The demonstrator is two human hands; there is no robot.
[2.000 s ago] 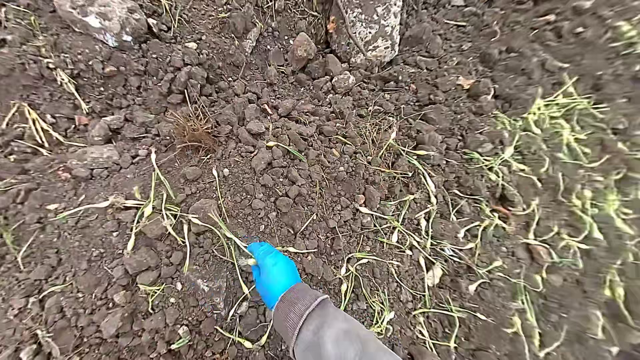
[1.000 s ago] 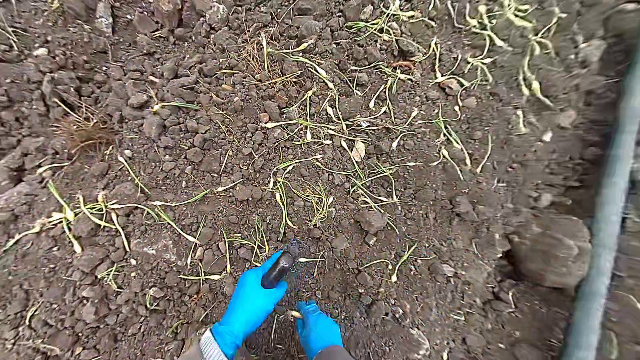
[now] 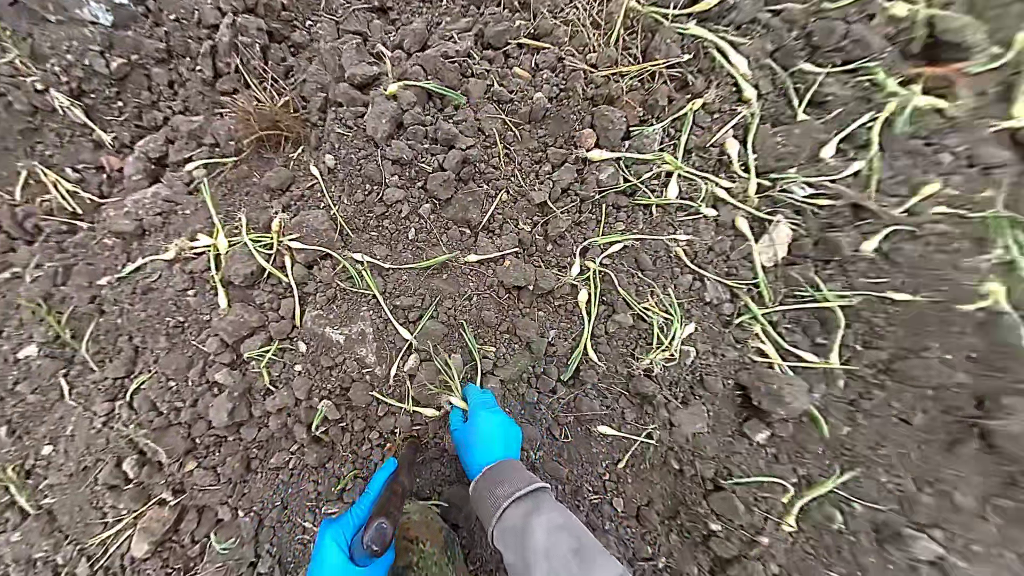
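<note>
My left hand (image 3: 352, 524), in a blue glove at the bottom, is closed around the dark handle of a hand tool (image 3: 392, 500); the tool's working end is not plain to see. Just right of it, my right hand (image 3: 485, 430), also blue-gloved, has its fingertips on a small pale bulb with green leaves (image 3: 458, 402) at the soil. Left of those fingers lies another thin bulb plant (image 3: 408, 406). Bulb plants with long green leaves lie loose on the soil, some in a cluster (image 3: 220, 240) at the left, others (image 3: 588, 308) right of centre.
Brown cloddy soil (image 3: 480, 200) spreads all around, with stones and a dry root tuft (image 3: 268, 124) at the upper left. More bulb plants (image 3: 752, 160) are scattered at the upper right. A mossy rounded thing (image 3: 424, 540) shows between my hands at the bottom edge.
My right hand has moved up and forward to the small plant, while the left hand with the tool sits lower in view. Two seconds ago only one hand showed.
</note>
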